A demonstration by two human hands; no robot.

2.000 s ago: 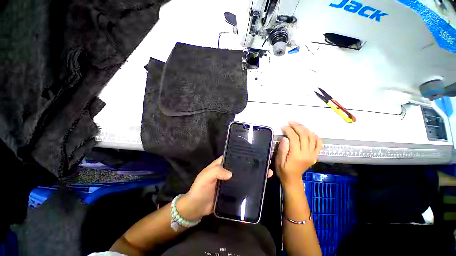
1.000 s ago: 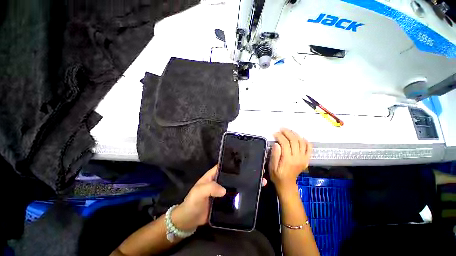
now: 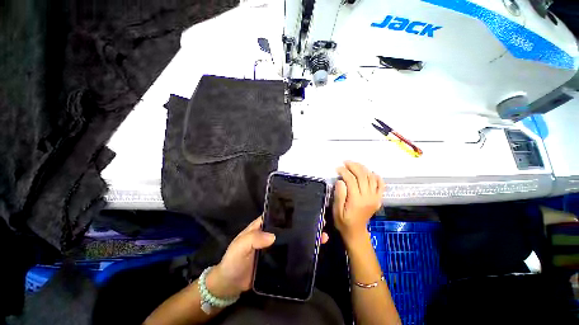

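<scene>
My left hand (image 3: 240, 259) holds a smartphone (image 3: 290, 236) upright, thumb on its left edge and fingertips showing at its right edge. The screen is dark with a dim picture. My right hand (image 3: 357, 198) rests at the table's front edge, just right of the phone, fingers loosely bent; nothing shows in it. A dark patch piece (image 3: 238, 119) with rounded corners lies on a larger dark garment panel (image 3: 181, 181) that hangs over the table edge. The patch's upper right side is at the presser foot (image 3: 287, 92).
A white sewing machine (image 3: 470, 57) stands at the back right. Thread snips (image 3: 398, 138) lie on its bed, right of the needle. A large dark fabric pile (image 3: 60, 120) covers the left. A measuring strip (image 3: 438, 190) runs along the front edge. Blue crates (image 3: 406, 270) stand below.
The whole view has shifted, so table, machine and hands sit further left in the picture. The phone screen has changed from lines of text to a dim picture. The hands keep their pose.
</scene>
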